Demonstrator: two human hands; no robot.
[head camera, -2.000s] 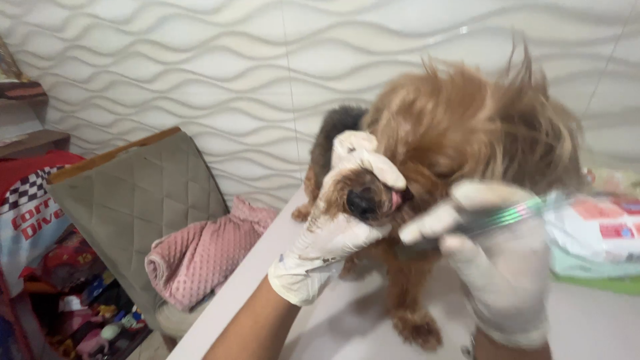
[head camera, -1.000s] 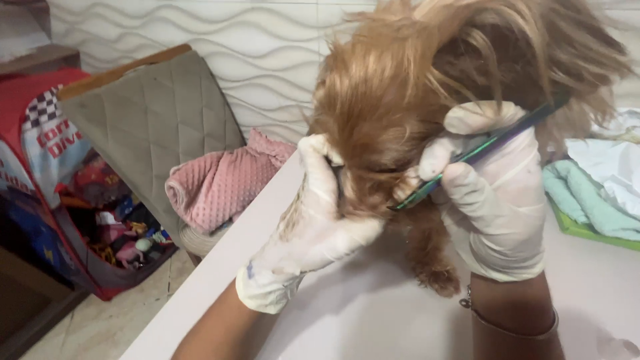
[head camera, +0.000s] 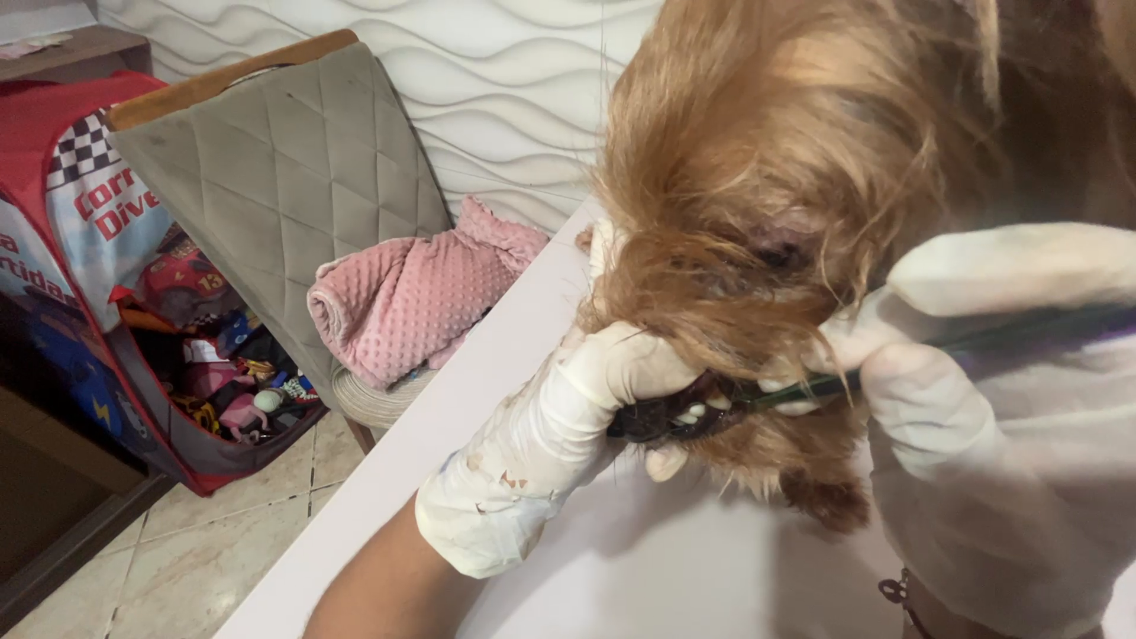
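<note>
A long-haired brown dog (head camera: 754, 177) is on the white table, its head low and its mouth parted so that several teeth (head camera: 697, 413) show. My left hand (head camera: 550, 426), in a stained white glove, grips the muzzle from the left, with the thumb near the dark nose and part of the hand hidden behind the head. My right hand (head camera: 967, 399), gloved too, holds a slim dark metallic tool (head camera: 816, 388) between thumb and fingers. The tool's tip is at the side of the dog's mouth; its exact contact with the teeth is hard to tell. A paw (head camera: 825, 501) shows below the head.
The white table's edge (head camera: 355, 497) runs diagonally at the left. Beyond it, a rolled pink blanket (head camera: 417, 293) lies on a chair with a quilted grey panel (head camera: 293, 169) leaning behind. A red play tent (head camera: 98, 222) with toys is at far left. The wavy wall (head camera: 497, 89) stands behind.
The tool has come from beside the dog's head to its mouth. The lips, closer together one second ago, are now parted with teeth showing. The view is nearer the dog.
</note>
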